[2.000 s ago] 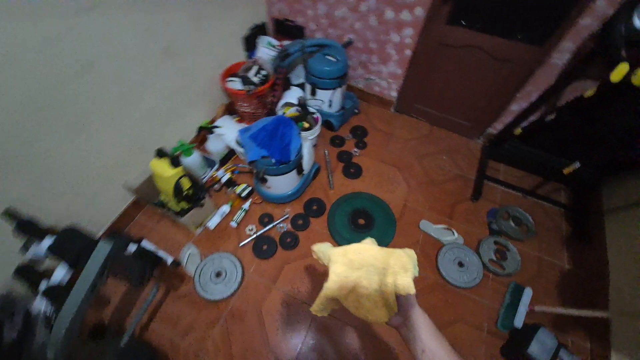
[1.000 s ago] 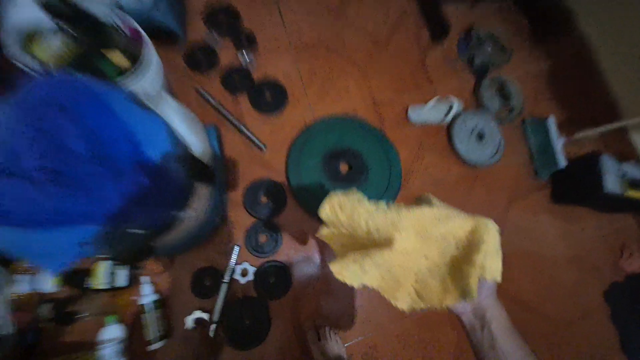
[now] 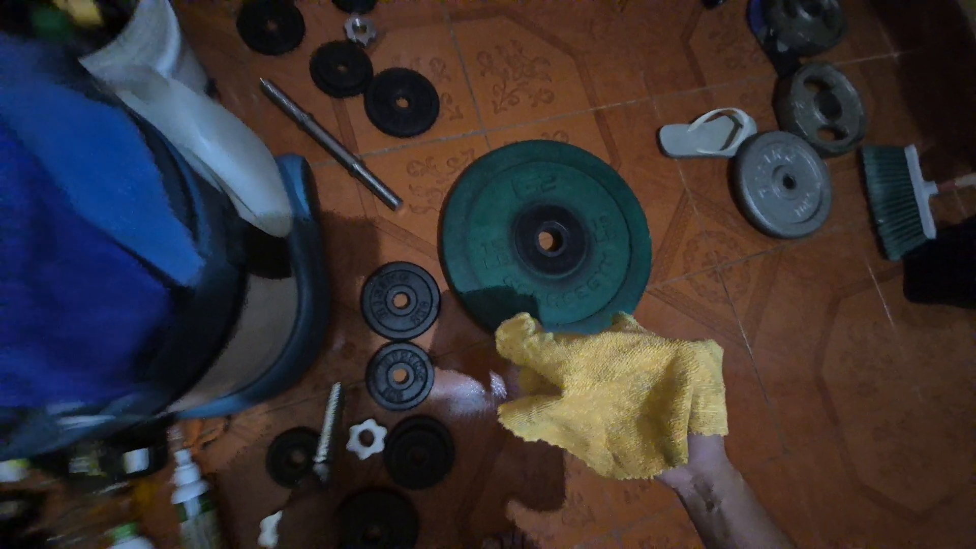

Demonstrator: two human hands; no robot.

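Observation:
A yellow terry cloth (image 3: pixel 618 396) is draped over my right hand (image 3: pixel 690 465), which comes in from the lower right; the cloth hides its fingers. Just beyond the cloth, a large green weight plate (image 3: pixel 488 198) lies flat on the tiled floor, its near edge partly covered from view. My left hand is not in view. Left of the green plate lie two small black weight plates (image 3: pixel 400 300), one below the other. A metal dumbbell bar (image 3: pixel 332 145) lies to the upper left. A threaded bar (image 3: pixel 329 427) and a star-shaped collar nut (image 3: pixel 367 438) are at the lower left.
A vacuum cleaner with a blue cover (image 3: pixel 99 229) stands at the left, with a spray bottle (image 3: pixel 191 488) below it. Several black plates (image 3: pixel 402 102) lie at the top. To the right are a flip-flop (image 3: pixel 698 139), a grey plate (image 3: pixel 808 183) and a broom head (image 3: pixel 892 198).
The view has moved in much closer over the floor plates. The yellow cloth has stayed on my right hand, near the green plate's near edge.

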